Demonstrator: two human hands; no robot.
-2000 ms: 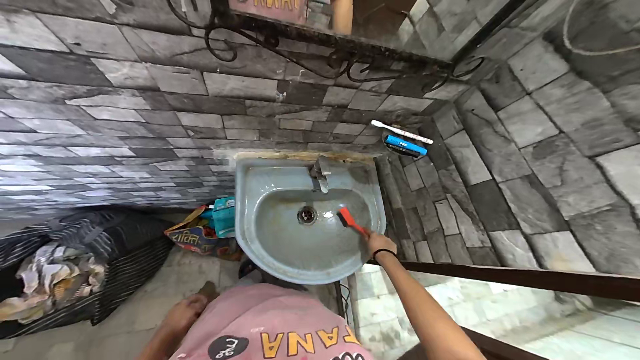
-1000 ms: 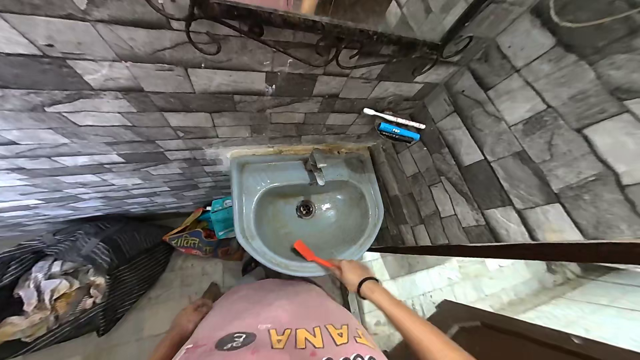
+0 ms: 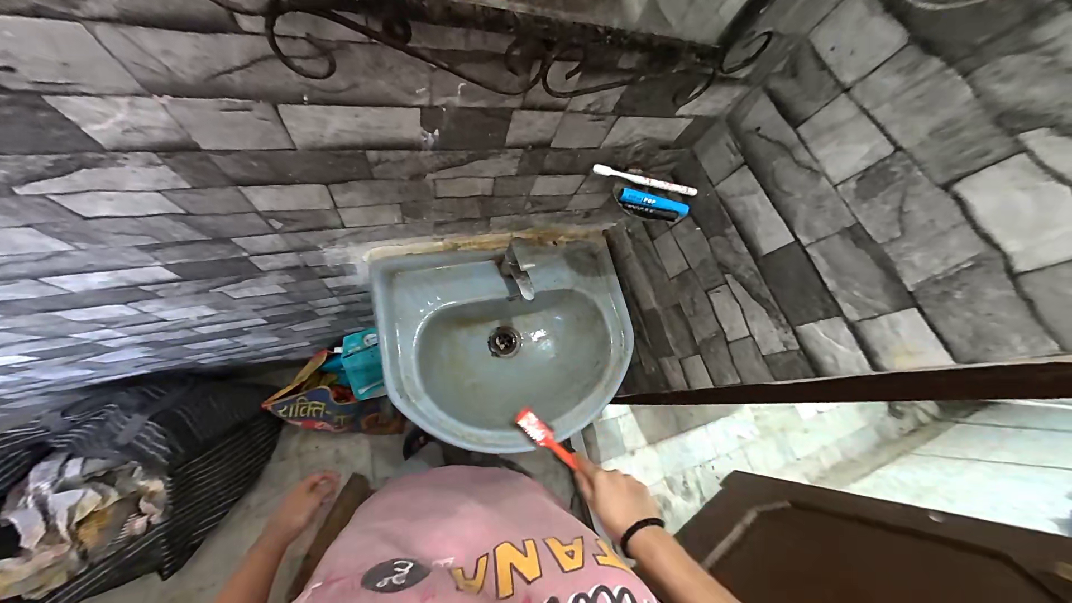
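My right hand (image 3: 615,500), with a black band at the wrist, grips the handle of a red brush (image 3: 536,429). The brush head lies over the front rim of a wet, blue-grey wash basin (image 3: 394,335); whether it touches the rim, I cannot tell. A metal tap (image 3: 519,270) stands at the back of the basin, behind the drain (image 3: 504,341). Low at the left, beside the pink shirt, hangs my left hand (image 3: 306,502), which appears to hold nothing, its fingers partly curled.
On the wall at the right are a white toothbrush (image 3: 645,180) and a blue tube (image 3: 653,203). A printed bag (image 3: 322,410) and a teal pack (image 3: 363,363) stand left of the basin. Dark striped cloth (image 3: 209,444) lies further left, a brown door (image 3: 871,544) at lower right.
Two seconds ago the red brush was inside the right part of the bowl. My right hand has brought it toward me to the basin's front rim, and its head has since shifted slightly right.
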